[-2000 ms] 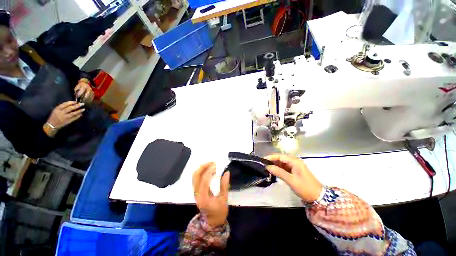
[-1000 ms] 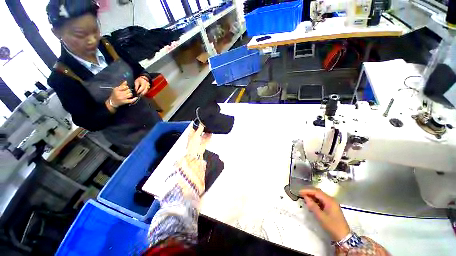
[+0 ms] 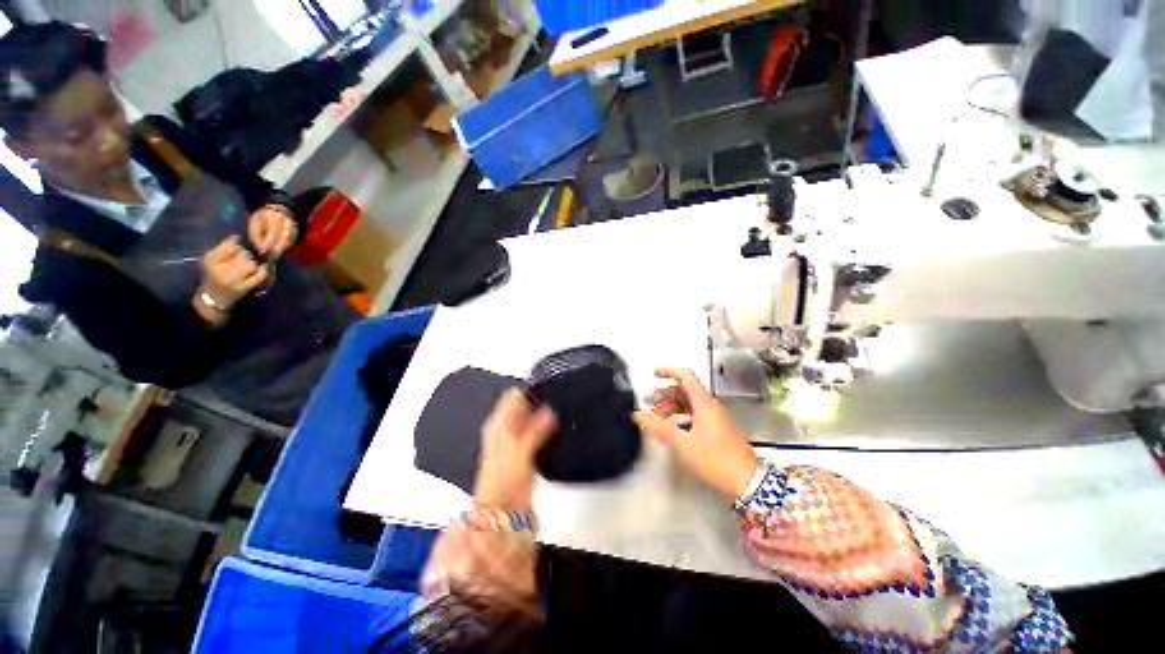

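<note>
A soft black workpiece with a pale striped curved edge is held above the white table, left of the sewing machine. My left hand grips its left side. My right hand is at its right edge with fingers curled; whether it grips the piece is unclear. A flat black panel lies on the table, partly hidden behind my left hand. The needle area is beside a bright lamp spot, with no piece seen under it.
A person stands at the left, hands together. Blue bins stand against the table's left side. A dark piece lies at the table's far left corner. The silver bed plate is at right.
My left hand has come back from the far left with a black piece. My right hand has moved left from beside the needle area to the workpiece. The view has also shifted.
</note>
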